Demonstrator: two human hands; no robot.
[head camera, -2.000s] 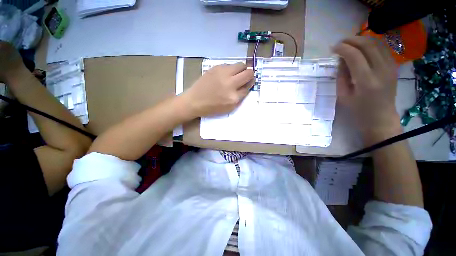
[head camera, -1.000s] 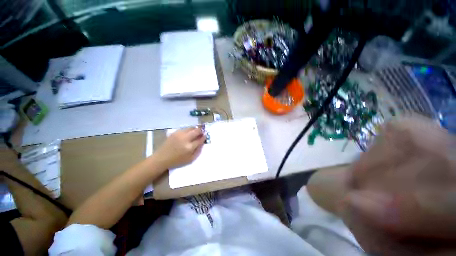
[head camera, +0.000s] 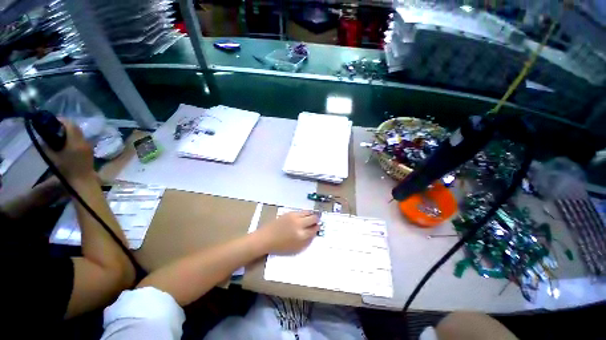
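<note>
A white plastic housing (head camera: 339, 262) lies ribbed side up on the brown cardboard mat (head camera: 193, 216). My left hand (head camera: 292, 232) rests at its upper left part, fingertips pinched on a small circuit board (head camera: 321, 230) inside it. A green circuit board (head camera: 319, 197) with thin wires lies just beyond the housing's far edge. The black electric screwdriver (head camera: 438, 159) hangs at the right, its tip by the orange screw dish (head camera: 428, 204). My right hand is out of view; only a blurred bare part of my right arm shows at the bottom edge.
Housing stacks (head camera: 319, 146) stand beyond the work, another (head camera: 219, 135) further left with wired parts on it. A wicker basket (head camera: 392, 166) and a pile of wired boards (head camera: 505, 246) are right. A neighbour's arm (head camera: 100, 219) holds a screwdriver at left, near another housing (head camera: 136, 209).
The view has swung up and to the right, showing more bench. My right hand, near the screwdriver and then blurred at lower right, has left the picture. My left hand stays on the housing.
</note>
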